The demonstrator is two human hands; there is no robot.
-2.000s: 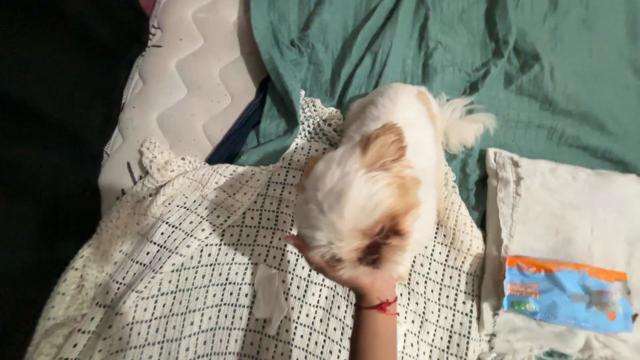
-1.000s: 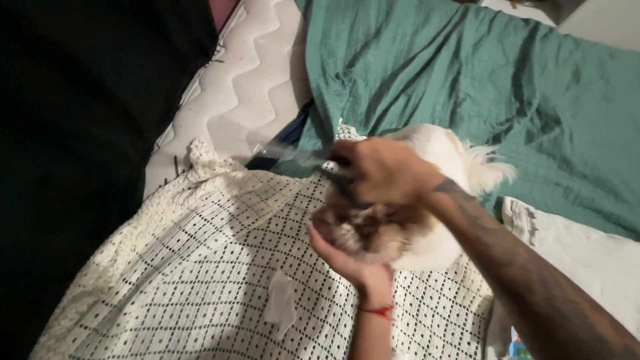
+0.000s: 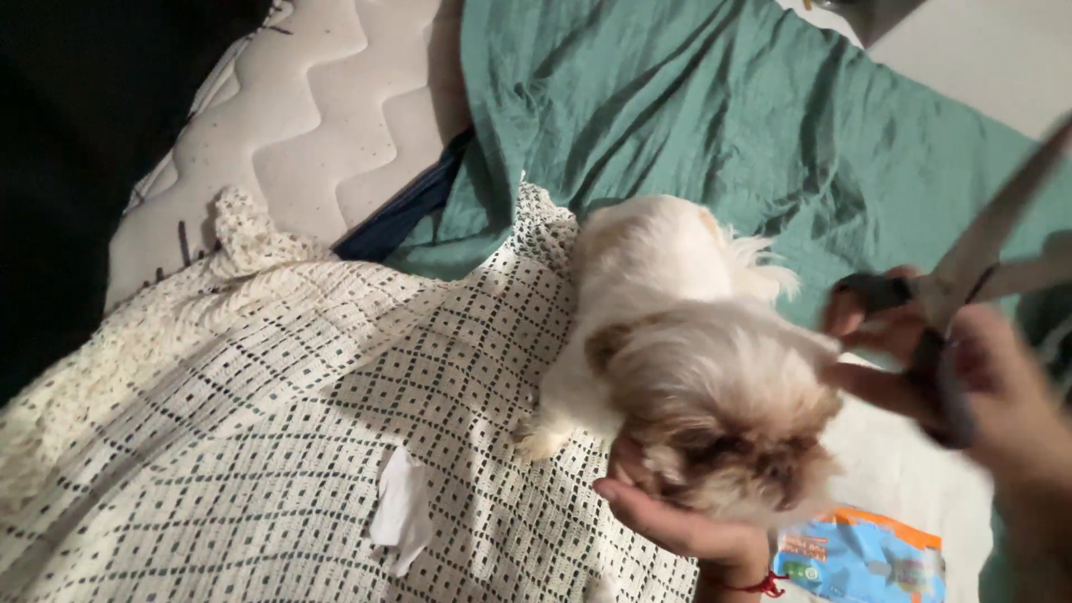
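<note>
A small white and brown long-haired dog (image 3: 662,285) stands on a cream crocheted blanket, its head lowered toward the bottom right. My left hand (image 3: 687,519), with a red string on the wrist, cups the dog's chin from below. At the right, my right hand (image 3: 980,377) holds a pair of scissors (image 3: 955,276) by dark handles, the blades parted and directed up and right. The fingers of that hand are beside the dog's head; blur hides whether they touch it.
The crocheted blanket (image 3: 276,435) covers the bed, with a crumpled white tissue (image 3: 402,511) on it. Behind lie a green sheet (image 3: 687,109) and a bare quilted mattress (image 3: 310,109). A blue and orange packet (image 3: 863,557) rests on a white cloth (image 3: 888,452) at the lower right.
My right hand, out of view at first and then over the dog's head, has moved right with the scissors. The dog's face, held in my left hand, now shows more.
</note>
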